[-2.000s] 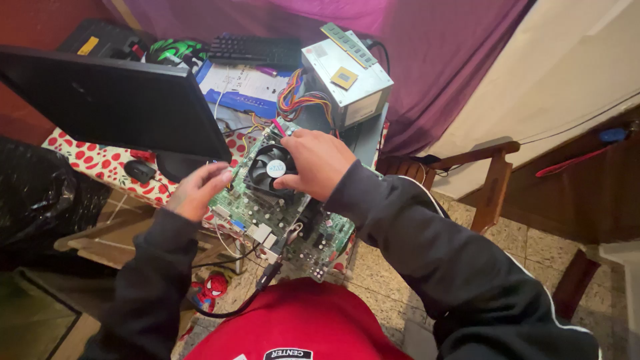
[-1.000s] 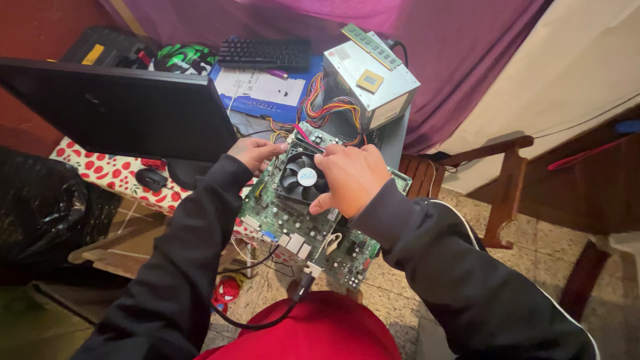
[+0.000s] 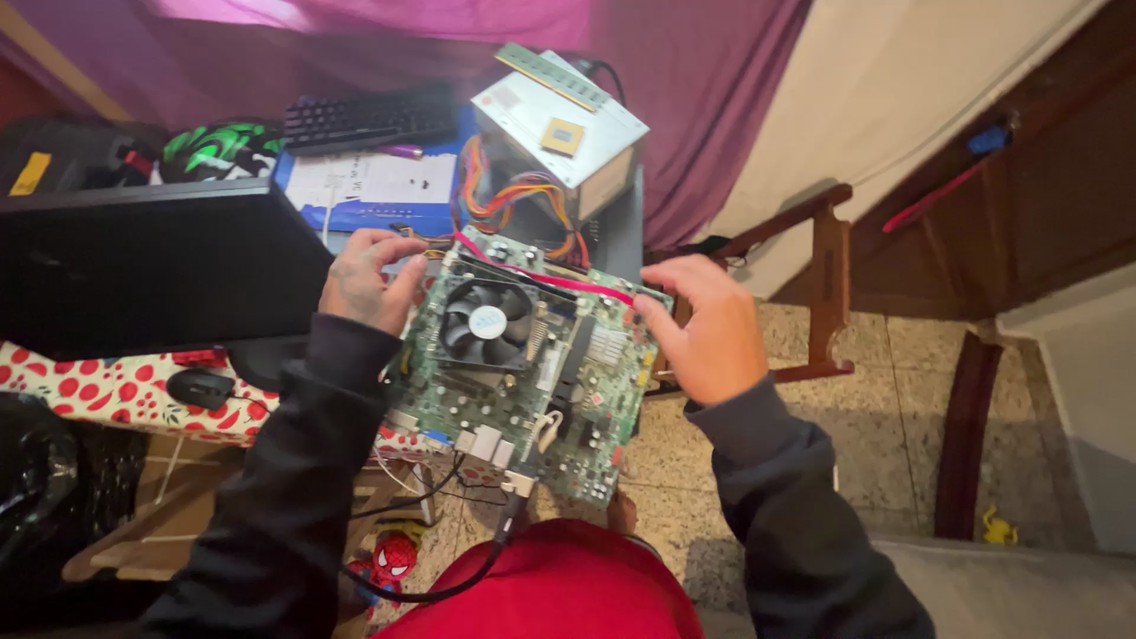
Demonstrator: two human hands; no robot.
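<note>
A green computer motherboard lies tilted at the middle of the view, its near edge out over the table's front. On it sits a black CPU cooling fan, and a pink-red flat cable runs across its far part. My left hand is at the board's far left corner, thumb and fingers near some thin wires; whether it grips one is unclear. My right hand has its thumb and forefinger at the right end of the pink-red cable, by the board's far right corner. A black cable with a video plug is attached at the near edge.
Behind the board stands a metal power supply with a memory module and a processor on top. A monitor, a mouse and a keyboard are at the left. A wooden chair stands at the right.
My right hand has moved off the fan to the right, to the end of the pink-red cable. That cable now stretches across the board. My left hand remains at the board's left side.
</note>
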